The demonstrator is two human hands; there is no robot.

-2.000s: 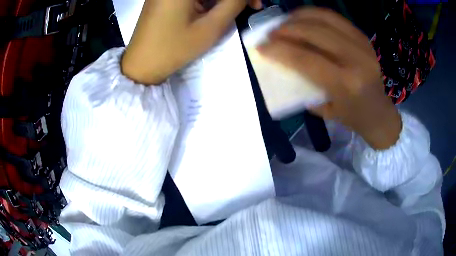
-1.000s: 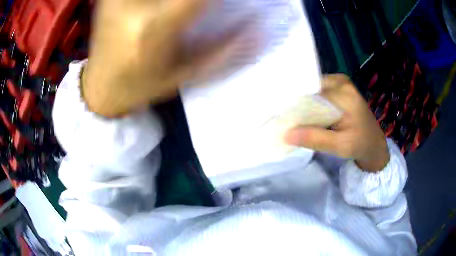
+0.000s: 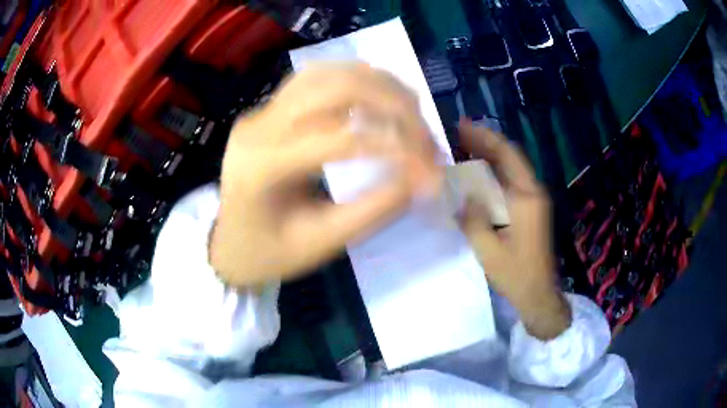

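Note:
A long white paper sheet (image 3: 422, 295) lies across the bench in front of me, over dark watch straps. My left hand (image 3: 319, 167) is over the sheet's upper part, blurred, fingers curled; whether it pinches anything is not clear. My right hand (image 3: 514, 215) is at the sheet's right edge and holds a cream-white card (image 3: 482, 187) between thumb and fingers. The fingertips of both hands are close together, and the left hand hides part of the sheet. Smartwatches (image 3: 493, 52) with black straps lie on the green mat beyond the right hand.
Orange-red trays (image 3: 119, 56) with watches are stacked on the left. Another tray (image 3: 638, 231) with watches is at the right, near a blue stool (image 3: 685, 119). Loose white paper lies at the top right (image 3: 655, 11) and lower left (image 3: 60, 351).
The view has shifted, showing more watches and trays. My left hand has moved right and down over the sheet, towards my right hand. My right hand still holds the card.

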